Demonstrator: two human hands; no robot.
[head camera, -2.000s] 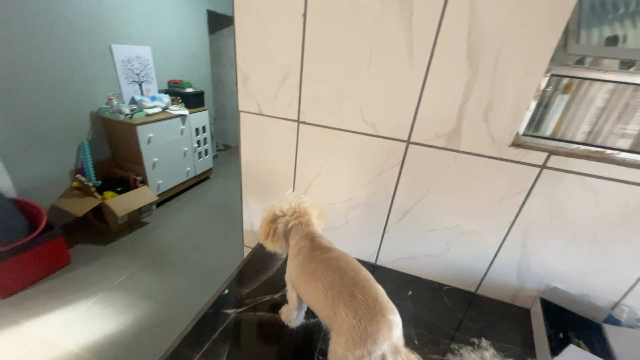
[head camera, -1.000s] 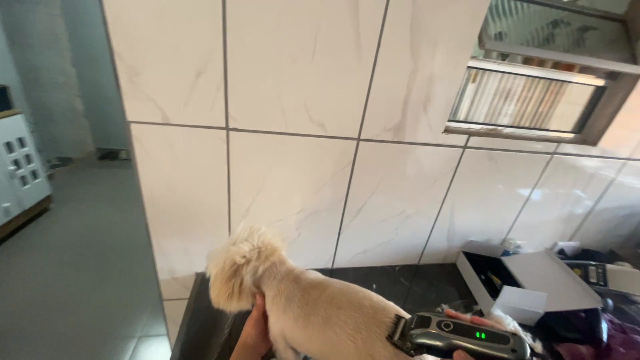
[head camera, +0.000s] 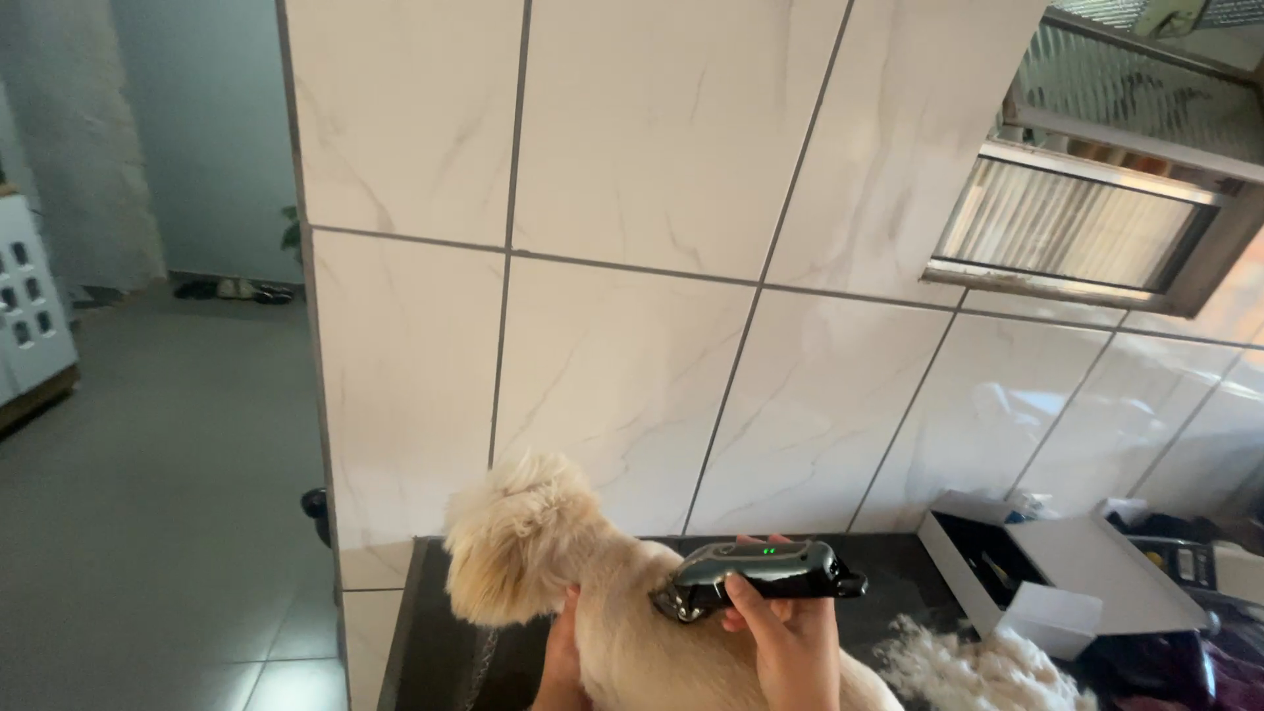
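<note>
A cream-coloured dog with a fluffy head and short-clipped body stands on a black stone countertop, its head toward the left. My right hand grips a dark cordless hair clipper with small green lights, its blade end against the dog's upper back near the shoulders. At the dog's neck and chest, my left hand rests against the fur; its fingers are partly hidden by the dog. A pile of cut pale fur lies on the counter to the right of the dog.
An opened white box with a dark interior lies beyond the fur pile, near dark items and cloth at far right. Behind the counter rises a tiled wall with a tilted window. Left of the counter are the floor, a white cabinet and shoes.
The clipper has moved left along the dog, from its mid-back to its shoulders. Neither hand was in view two seconds ago. The view has swung right since the earliest frame.
</note>
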